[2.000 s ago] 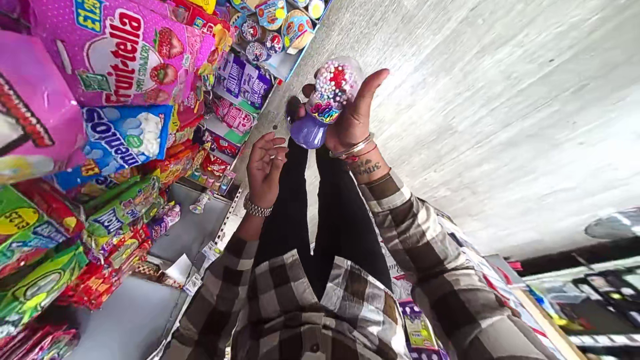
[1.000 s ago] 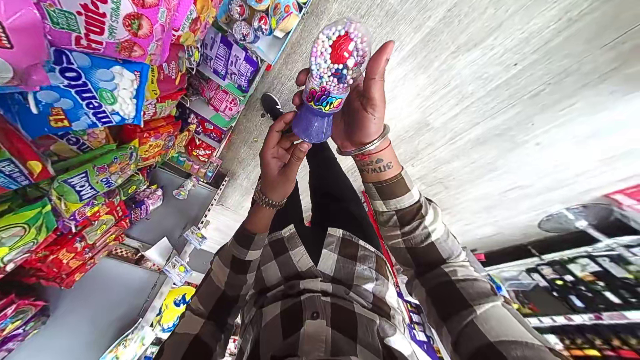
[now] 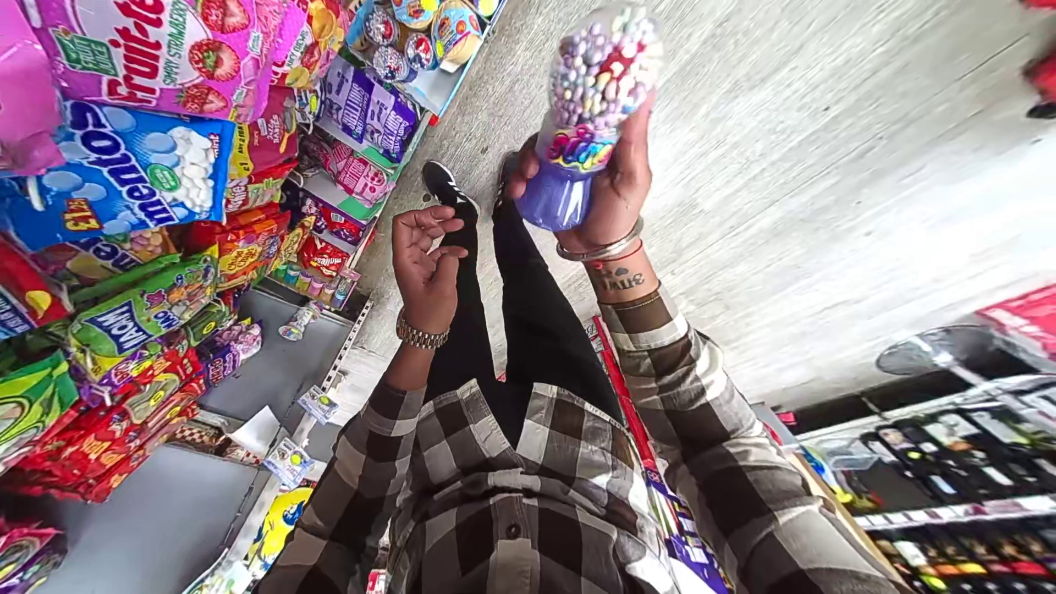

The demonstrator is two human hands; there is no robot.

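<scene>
A clear plastic candy dispenser (image 3: pixel 598 99) with a purple base holds many small pastel balls and something red. My right hand (image 3: pixel 619 181) grips it from behind, around its lower part, with the thumb along its right side; some fingers are hidden behind it. The dispenser leans slightly, its round top away from my body. My left hand (image 3: pixel 429 264), with a metal watch (image 3: pixel 421 332) on the wrist, is held to the left of the purple base. Its fingers are curled loosely and apart, touching nothing.
At my left, shelves hold bagged sweets, among them a blue Mentos bag (image 3: pixel 124 173) and a pink bag (image 3: pixel 165 54). A small clear container (image 3: pixel 299 322) lies on a grey shelf (image 3: pixel 276 363). A display rack (image 3: pixel 957 462) stands at the lower right, beyond the pale floor (image 3: pixel 784 165).
My left hand has come off the dispenser's purple base and moved away to its left. My right hand has raised the dispenser toward the top of the view.
</scene>
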